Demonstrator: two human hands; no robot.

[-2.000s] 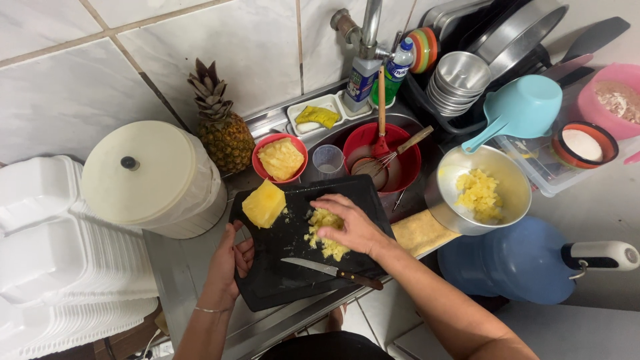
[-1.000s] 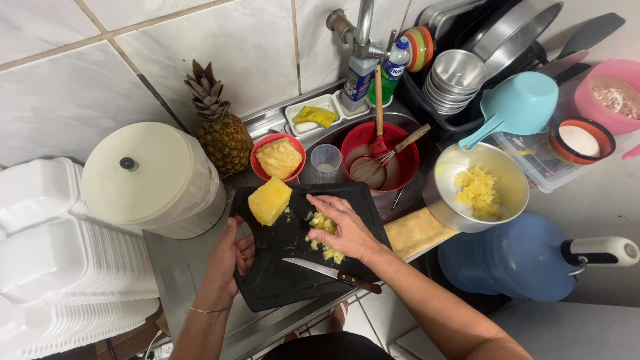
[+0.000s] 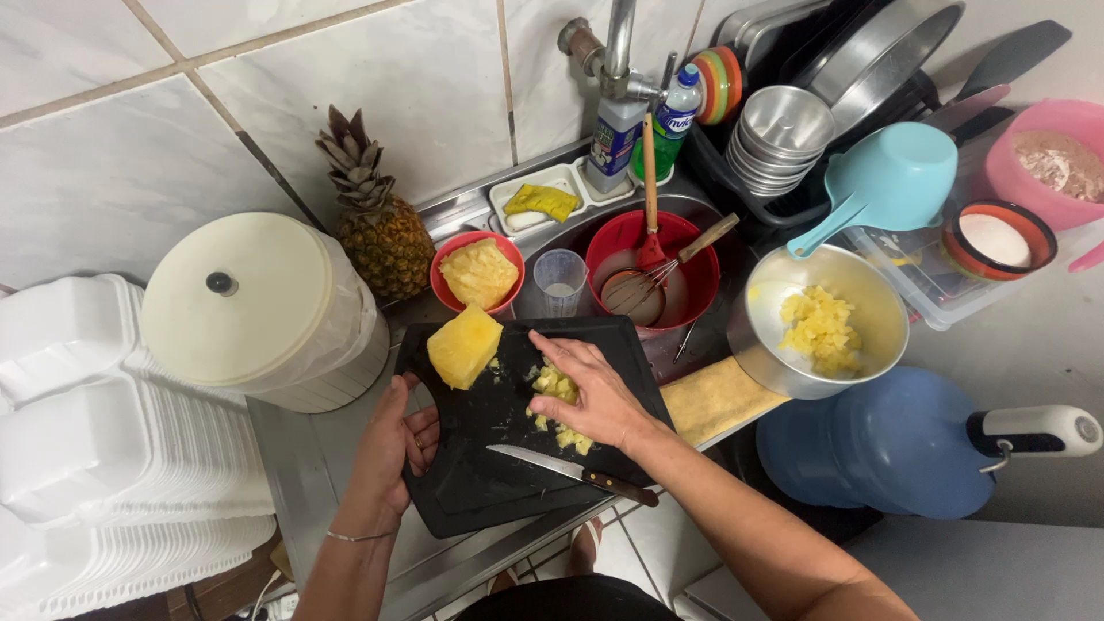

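My left hand (image 3: pixel 401 435) grips the black cutting board (image 3: pixel 466 483) at its handle cutout on the left edge. Over the diced pineapple (image 3: pixel 562 388) on the board's right part, my right hand (image 3: pixel 595 392) rests with thumb and fingers spread around the pieces; whether it pinches any is hidden. A large chunk of peeled pineapple (image 3: pixel 464 345) sits at the board's upper left. The knife (image 3: pixel 569 470), serrated with a wooden handle, lies along the near side, its handle past the edge. More diced pineapple (image 3: pixel 819 332) is in the metal pot (image 3: pixel 880 362) to the right.
Behind the board stand a red cup of pineapple (image 3: pixel 477 270), a clear measuring cup (image 3: pixel 559 280) and a red bowl (image 3: pixel 703 293) with a whisk. A whole pineapple (image 3: pixel 384 233) and lidded bin (image 3: pixel 259 302) are left, near foam containers (image 3: pixel 78 431). A blue water jug (image 3: pixel 871 448) stands right.
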